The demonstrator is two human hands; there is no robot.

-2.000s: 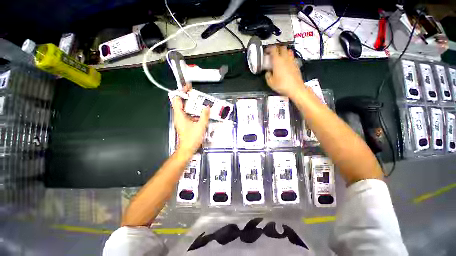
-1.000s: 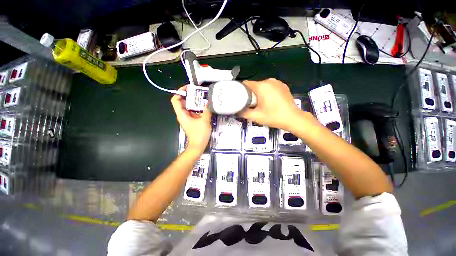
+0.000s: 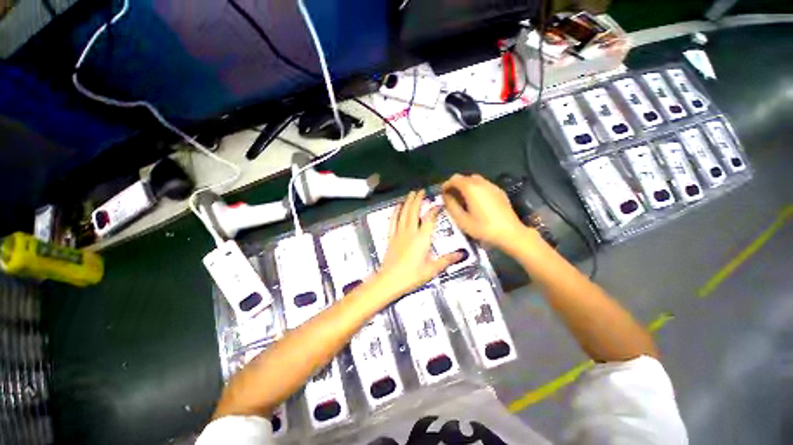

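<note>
A clear blister tray (image 3: 228,343) holds white devices in two rows. My left hand (image 3: 410,248) lies over its back row, fingers spread, thumb on the near part of a white device (image 3: 449,236). My right hand (image 3: 480,210) is at that device's far end, fingers curled; what its fingertips grip is hidden. At the tray's back left, one white device (image 3: 236,280) lies tilted and another white device (image 3: 300,271) stands beside it; a white cable runs to the far end of each. Two white barcode scanners, left (image 3: 243,215) and right (image 3: 335,185), lie behind the tray.
A filled tray (image 3: 589,158) is at the right. A black scanner (image 3: 535,217), partly hidden, lies beside my right hand with a dark cord. The rear ledge (image 3: 235,156) bears mice, a red tool (image 3: 509,76) and a parts box (image 3: 578,52). A yellow bottle (image 3: 52,259) is far left.
The view has turned right. My right hand has let go of the white scanner, now behind the tray. My left hand has let go of the cabled device. Both hands are at the tray's right end.
</note>
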